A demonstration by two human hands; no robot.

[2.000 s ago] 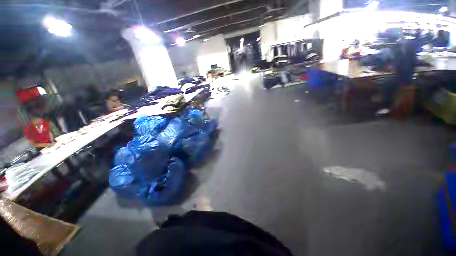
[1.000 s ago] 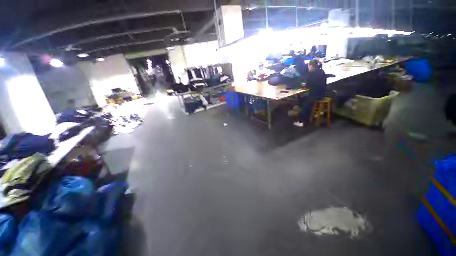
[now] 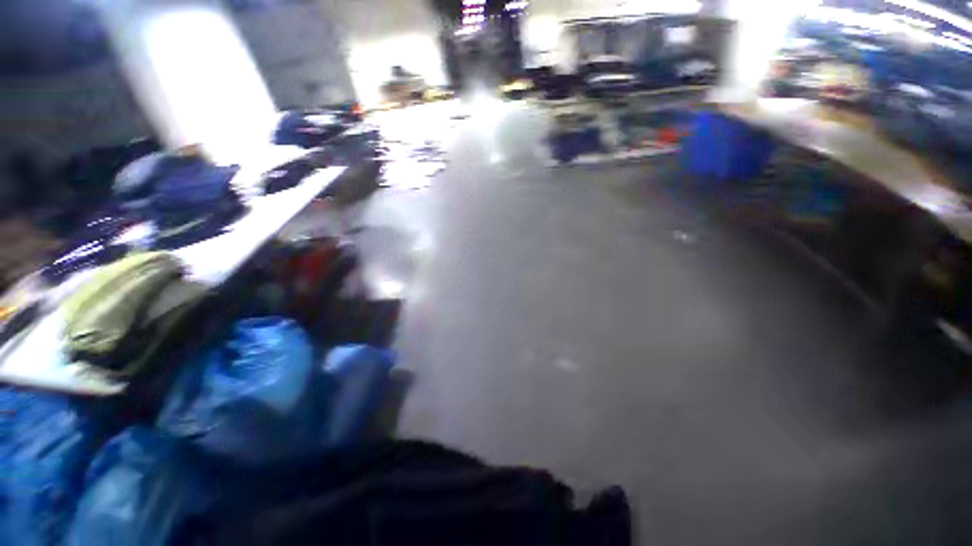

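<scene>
Neither of my hands can be made out in the head view. A dark, blurred shape (image 3: 426, 496), perhaps my sleeve or clothing, fills the bottom edge. Nearest in front of me at the lower left are shiny blue plastic bags (image 3: 256, 384) heaped on the floor beside a white-topped table (image 3: 272, 213). An olive-green cloth bundle (image 3: 128, 304) lies on that table, with dark navy cloth piles (image 3: 187, 192) behind it.
Grey floor (image 3: 554, 320) runs ahead between the tables. A blue container (image 3: 725, 146) stands by a brown-topped table (image 3: 853, 139) on the right. A low rack with dark cloth (image 3: 613, 133) is at the back. White columns (image 3: 197, 80) rise at the left.
The view has moved forward along the floor. The green bundle and blue bags now show nearer the centre, and a dark shape has entered at the bottom. The seated person has left view.
</scene>
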